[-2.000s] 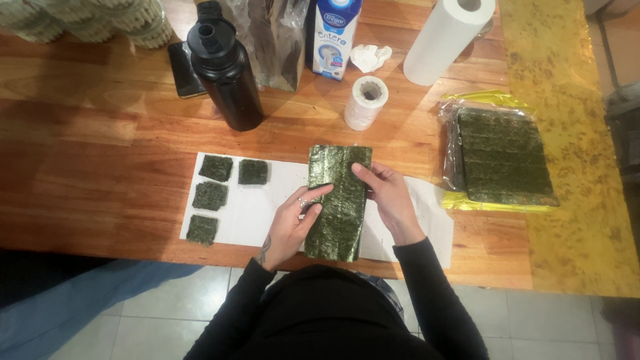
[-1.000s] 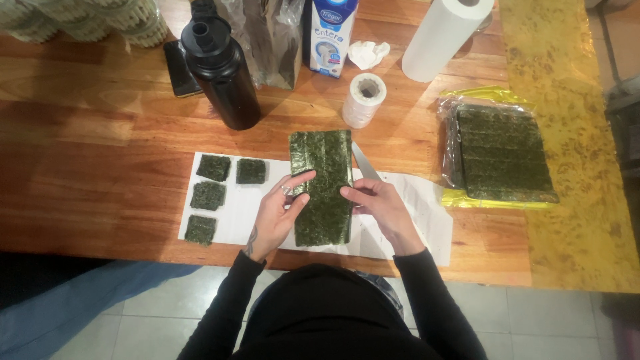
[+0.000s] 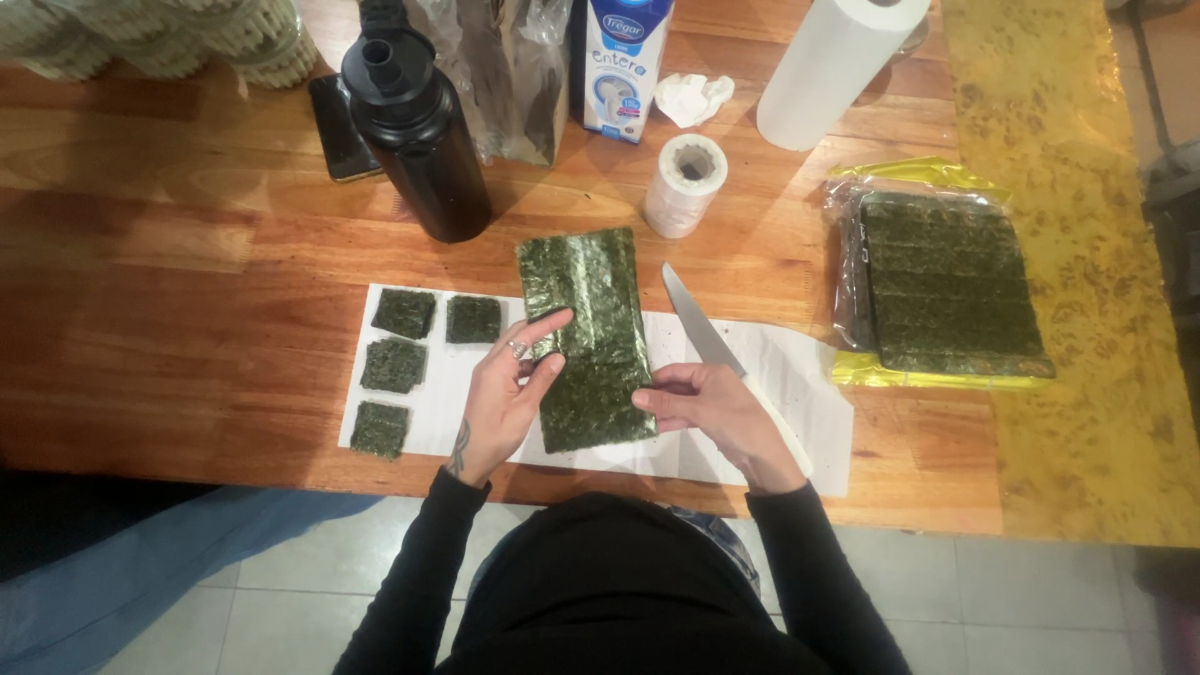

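Note:
A folded or stacked nori sheet (image 3: 595, 375) is held upright in the middle, above white paper (image 3: 656, 457). My left hand (image 3: 511, 394) grips its left edge, index finger and thumb over the front. My right hand (image 3: 717, 408) pinches the lower right edge. Beneath the right hand lies a knife (image 3: 698, 319) with a white handle, partly hidden, its blade pointing up and left. Several small nori squares (image 3: 394, 365) are set out on the paper's left part. At the right, a stack of large nori sheets (image 3: 952, 286) rests on its opened plastic packaging.
Along the back stand a black bottle (image 3: 422, 141), a milk carton (image 3: 625, 66), a small white roll (image 3: 686, 187) and a paper towel roll (image 3: 834, 70). A phone (image 3: 339, 127) lies behind the bottle, near crumpled paper (image 3: 694, 97). Another person's blue-clad leg (image 3: 187, 544) is at lower left.
The nori between my hands first moved left and now tilts slightly. My right hand has gone from its upper right edge to its lower right edge, and the knife has come into view.

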